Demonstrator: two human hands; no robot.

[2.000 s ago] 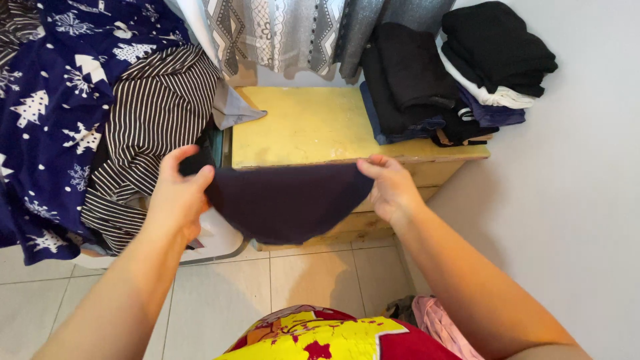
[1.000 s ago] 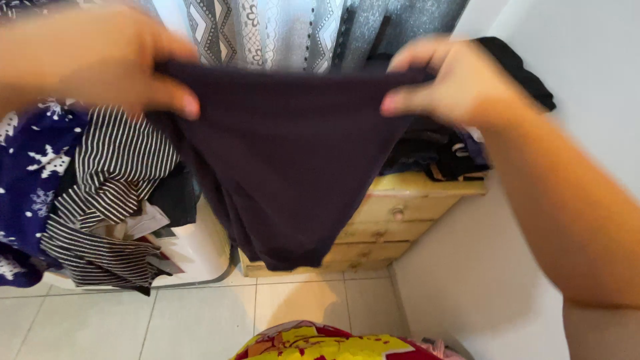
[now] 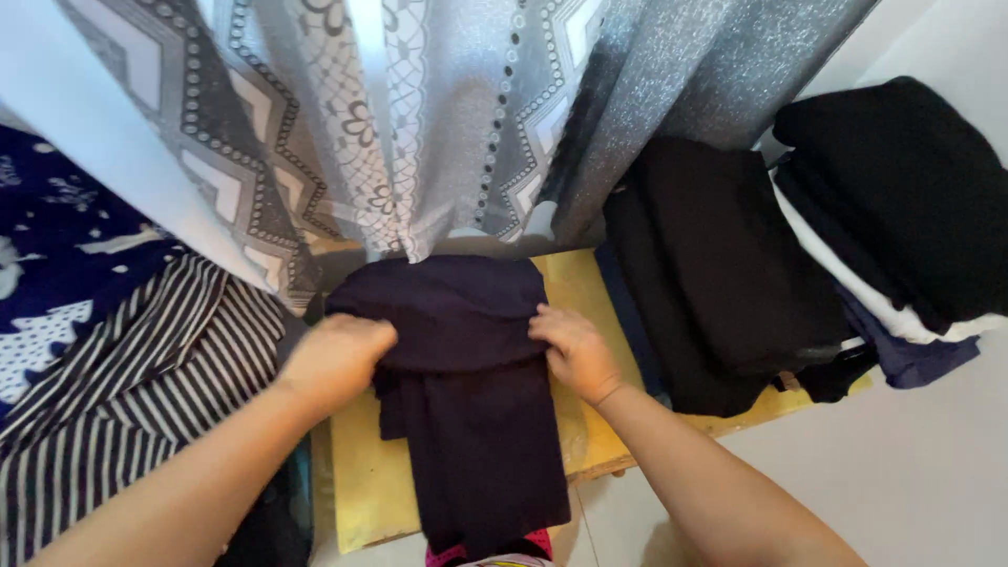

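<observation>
A dark purple garment (image 3: 480,425) lies on the yellow wooden cabinet top (image 3: 366,488), its upper part folded over and its lower part reaching past the near edge. My left hand (image 3: 342,354) grips the left side of the folded part, fingers curled in. On the right side, my right hand (image 3: 571,346) has its fingertips on the fabric's edge; whether they pinch it is hard to tell. Folded black clothes (image 3: 724,260) are stacked on the cabinet to the right of the garment.
Another stack of black clothes (image 3: 906,197) with white and navy pieces stands at the far right. Grey and white patterned curtains (image 3: 457,118) hang behind the cabinet. Black-and-white striped cloth (image 3: 189,354) and navy printed cloth (image 3: 55,236) are heaped at left.
The dark garment, held up in the air between both hands one second ago, now lies on the cabinet top with its upper part folded over. The view has moved closer to the cabinet.
</observation>
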